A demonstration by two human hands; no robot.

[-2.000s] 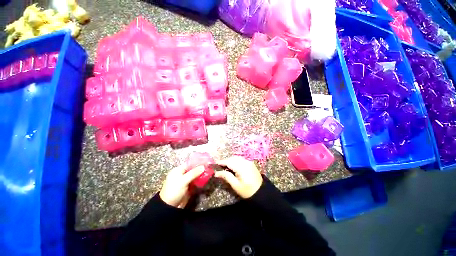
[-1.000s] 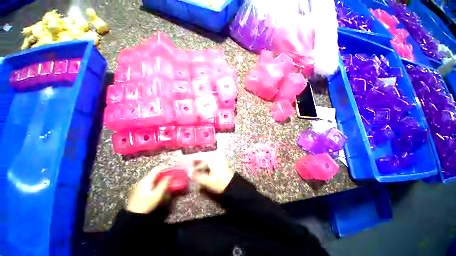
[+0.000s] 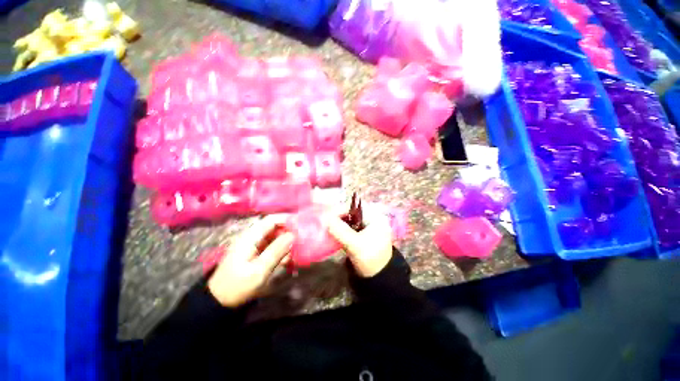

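Observation:
A translucent pink cube part (image 3: 313,237) is between my hands above the near table edge, slightly blurred. My left hand (image 3: 250,260) holds its left side with thumb and fingers. My right hand (image 3: 367,242) touches its right side with the thumb and grips a small dark two-pronged tool (image 3: 356,213), prongs pointing up and away. A block of pink cubes in rows and layers (image 3: 231,134) lies just beyond. A small pink patch (image 3: 213,257) shows left of my left hand. Pink trimmings (image 3: 400,222) lie partly hidden behind my right hand.
A blue tray (image 3: 93,186) at left holds a pink row at its far end. Yellow parts (image 3: 71,33) lie beyond. At right are loose pink pieces (image 3: 403,100), a phone (image 3: 452,143), purple pieces (image 3: 475,195), a larger pink piece (image 3: 467,237) and a blue crate of purple parts (image 3: 578,156).
The hands have moved right since one second ago. The dark tool now shows upright in my right hand, and a small pink patch shows left of my left hand. The whole view has shifted slightly.

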